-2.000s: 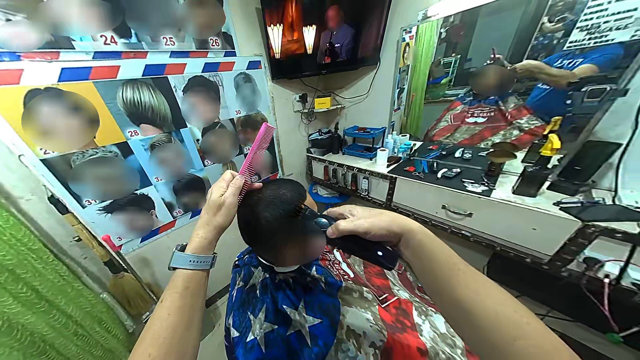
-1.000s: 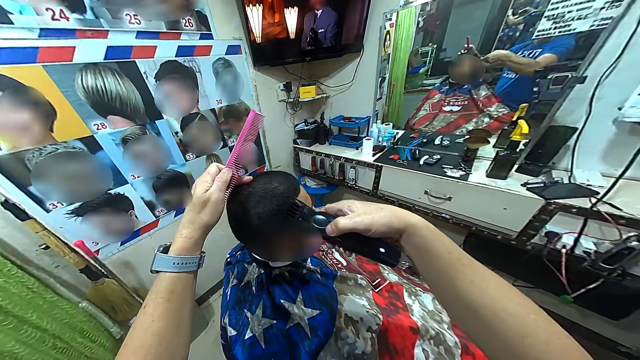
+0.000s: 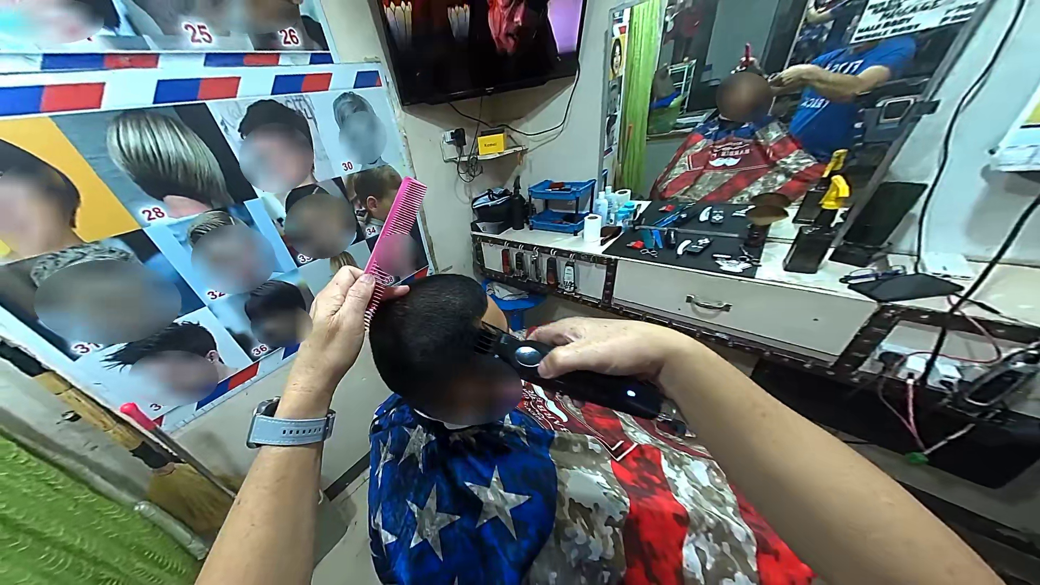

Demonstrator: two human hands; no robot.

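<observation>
A pink comb [image 3: 396,236] stands upright in my left hand [image 3: 345,313], whose fingertips touch the top of a seated person's head [image 3: 426,325]. My right hand [image 3: 597,349] is closed around a black hair clipper [image 3: 601,392] with a small light on its body. The clipper's guard comb [image 3: 487,340] rests against the short dark hair on the side of the head. A barber cape [image 3: 496,496] with stars, stripes and camouflage covers the person's shoulders and body. A grey-banded watch [image 3: 291,424] is on my left wrist.
A counter with a white drawer [image 3: 731,313] runs along the wall, with a black mat [image 3: 691,244] of tools, a blue tray rack [image 3: 561,203] and a bottle [image 3: 808,244]. Above it hangs a mirror [image 3: 707,106]. A hairstyle poster [image 3: 187,203] is at left, a green curtain [image 3: 73,520] below.
Both hands stay at the head with the comb and clipper in them. The clipper's guard comb remains against the side of the hair. The picture on the television has changed.
</observation>
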